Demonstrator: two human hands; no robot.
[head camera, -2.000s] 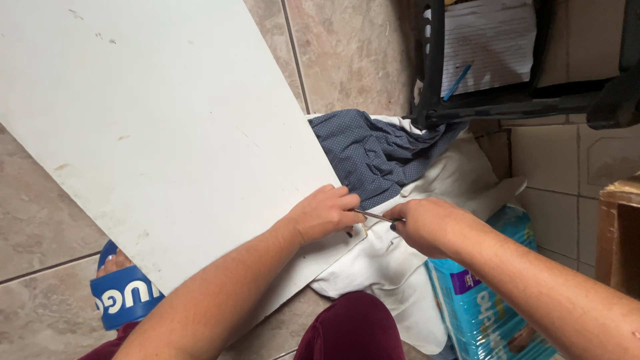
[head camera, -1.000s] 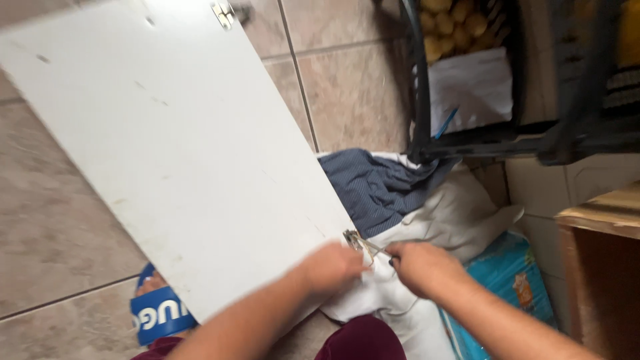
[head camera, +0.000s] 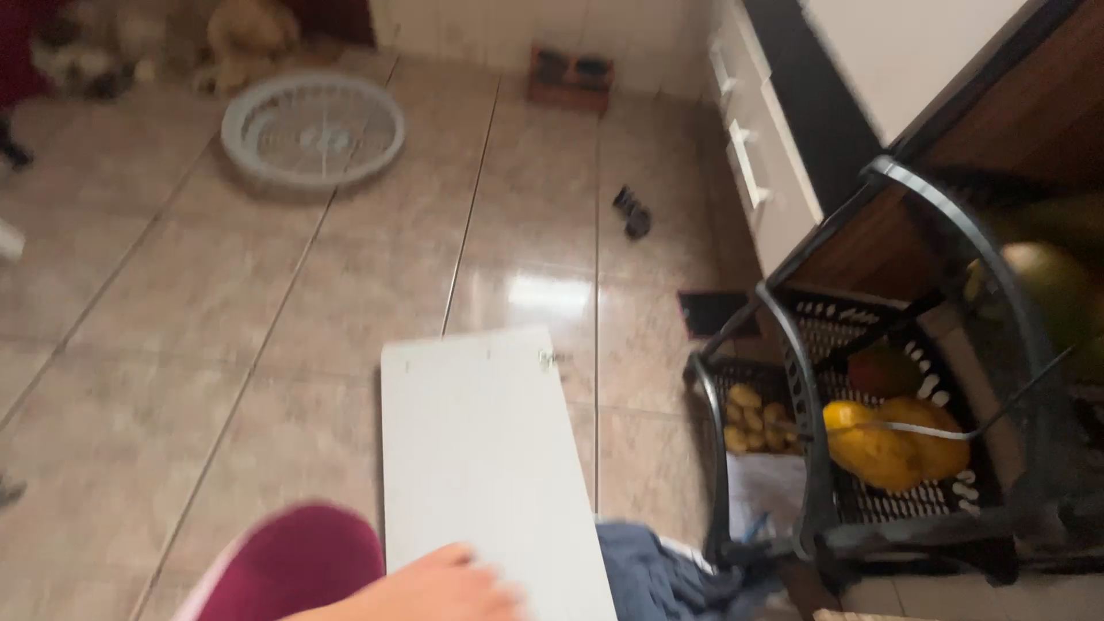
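Note:
A white panel (head camera: 483, 448) lies on the tiled floor at the bottom centre, with a metal hinge (head camera: 547, 358) at its far right corner. My left hand (head camera: 435, 586), blurred and cut off by the bottom edge, is over the near part of the panel; its fingers are too blurred to tell whether they hold anything. Dark blue cloth (head camera: 655, 573) lies along the panel's right side. My right hand is out of view.
At the right stands a black plastic rack (head camera: 802, 414) with potatoes (head camera: 750, 418) and yellow fruit (head camera: 897, 440). Farther off are a round grey plastic piece (head camera: 315, 129), a small reddish box (head camera: 571, 79), a dark object (head camera: 634, 213) and white drawers (head camera: 750, 155). A knee (head camera: 297, 561) is beside the panel.
The view has swung up and forward across the floor. My right hand, which held a thin metal tool at the hinge on the panel's near edge, has left the view.

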